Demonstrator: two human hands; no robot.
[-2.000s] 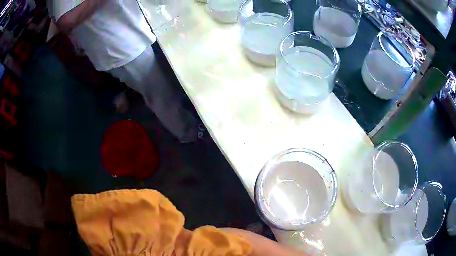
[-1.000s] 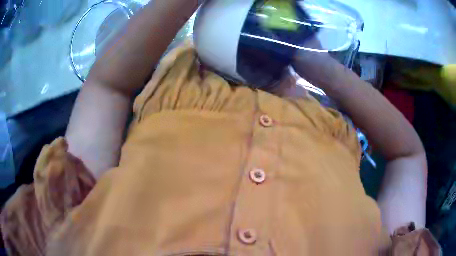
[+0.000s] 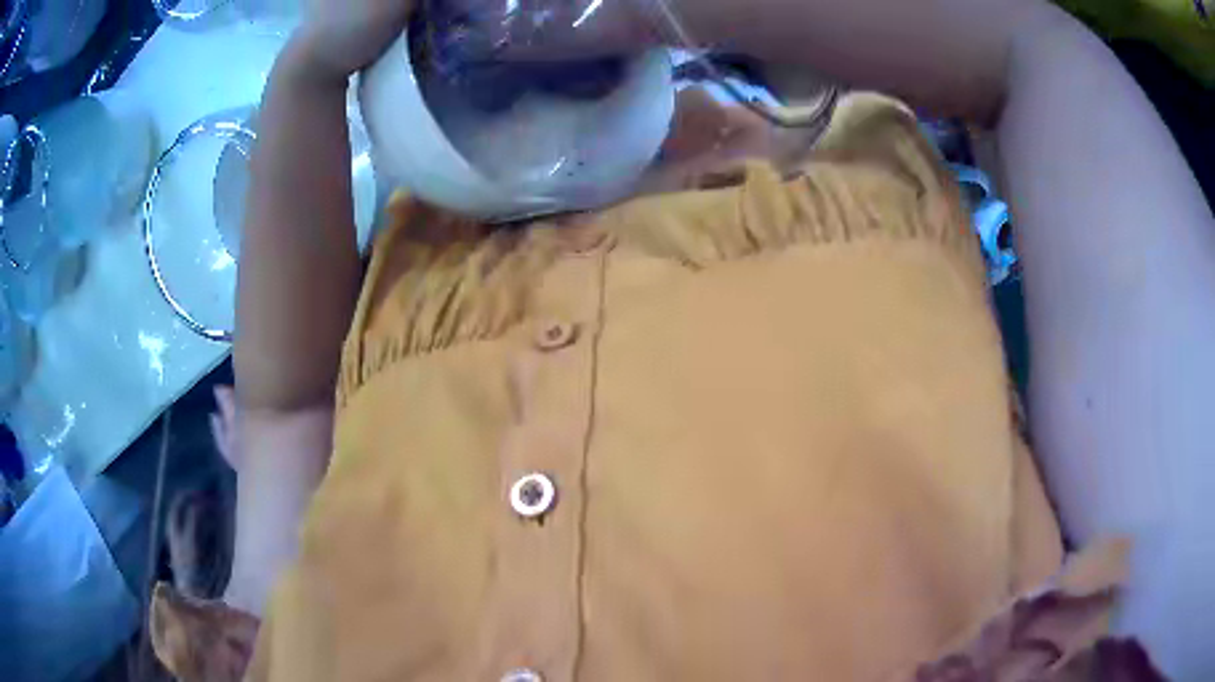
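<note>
A clear container with a white base (image 3: 573,140) is tilted on its side against my orange shirt, its base towards the left, cut off by the top edge. My left hand (image 3: 349,29) holds it at the base, partly out of the picture. My right arm reaches in from the right, and a dark purple cloth (image 3: 486,60) shows inside the clear wall. My right hand (image 3: 566,37) is at the cloth, blurred and mostly hidden by it.
Several clear containers stand on the white bench at the left, one with its round rim (image 3: 157,247) close by my left forearm. A pale sheet or bag (image 3: 60,573) is at the lower left. A pale blue ring (image 3: 993,229) is right of my shirt. Something yellow (image 3: 1157,29) is at the upper right.
The view has turned from the bench down to my body. Since one second ago the container has moved left and up in view, and its white base faces more downward. The cloth's yellow patch is no longer visible.
</note>
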